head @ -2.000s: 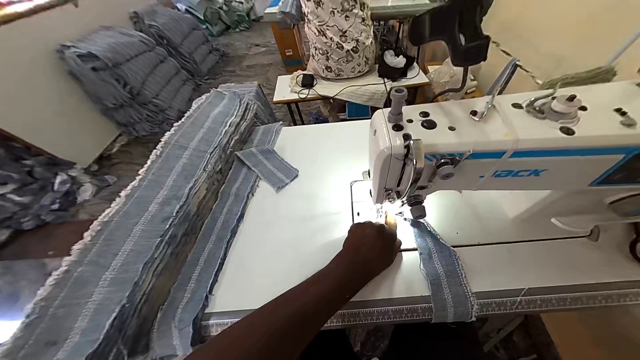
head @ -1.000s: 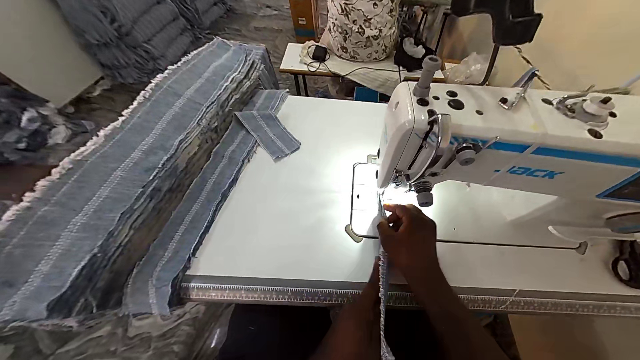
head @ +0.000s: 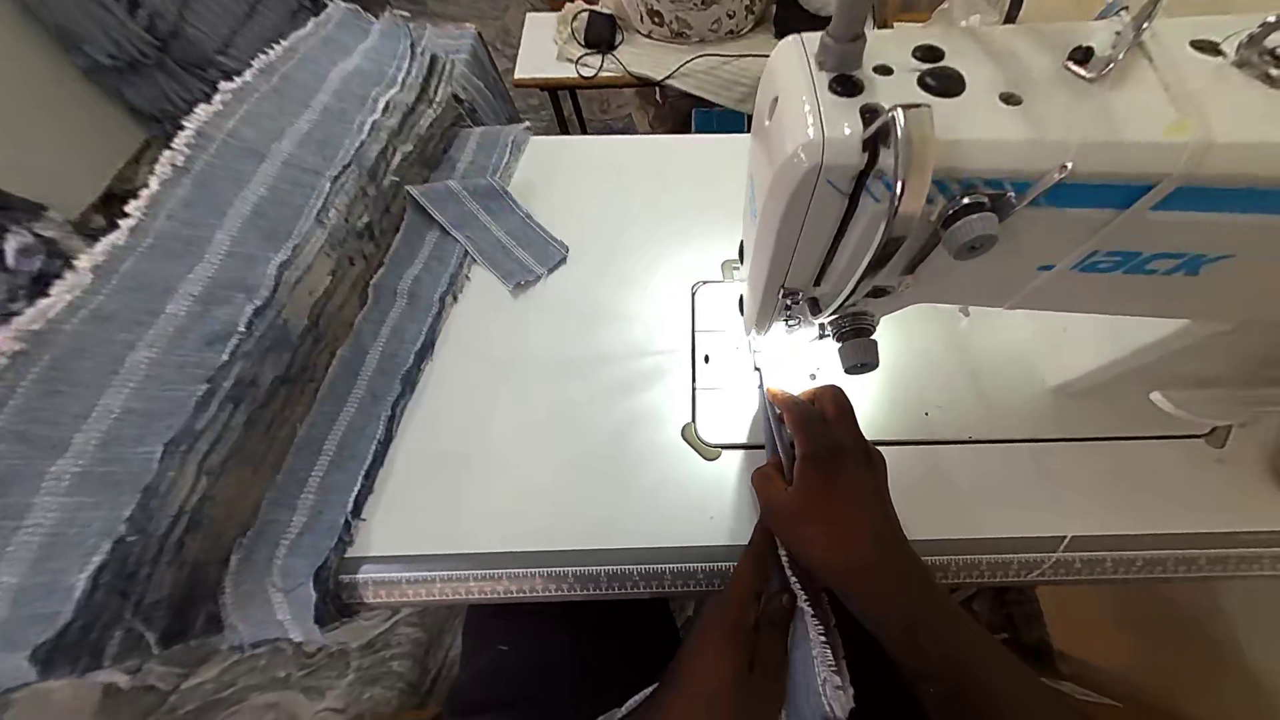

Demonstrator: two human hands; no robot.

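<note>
A folded strip of blue denim (head: 815, 655) runs from below the table's front edge up to the needle area of a white Jack sewing machine (head: 1000, 150). My right hand (head: 835, 480) pinches the strip just in front of the lit needle area. Lower down, at the table edge, my left hand (head: 765, 590) is around the same strip, its fingers partly hidden behind the right hand and wrist. The needle and presser foot are lost in the glare. Left of the machine, a short denim piece (head: 495, 230) lies folded over a long denim strip (head: 370, 370).
A thick stack of frayed denim strips (head: 210, 270) covers the left side. A measuring tape (head: 560, 582) runs along the front edge of the white table (head: 560, 430). Behind stands a small table (head: 545, 55) with a cable and cloth.
Two seconds ago one hand was at the needle and a denim strip hung over the front edge right of it. Now both hands are on a folded strip in front of the needle.
</note>
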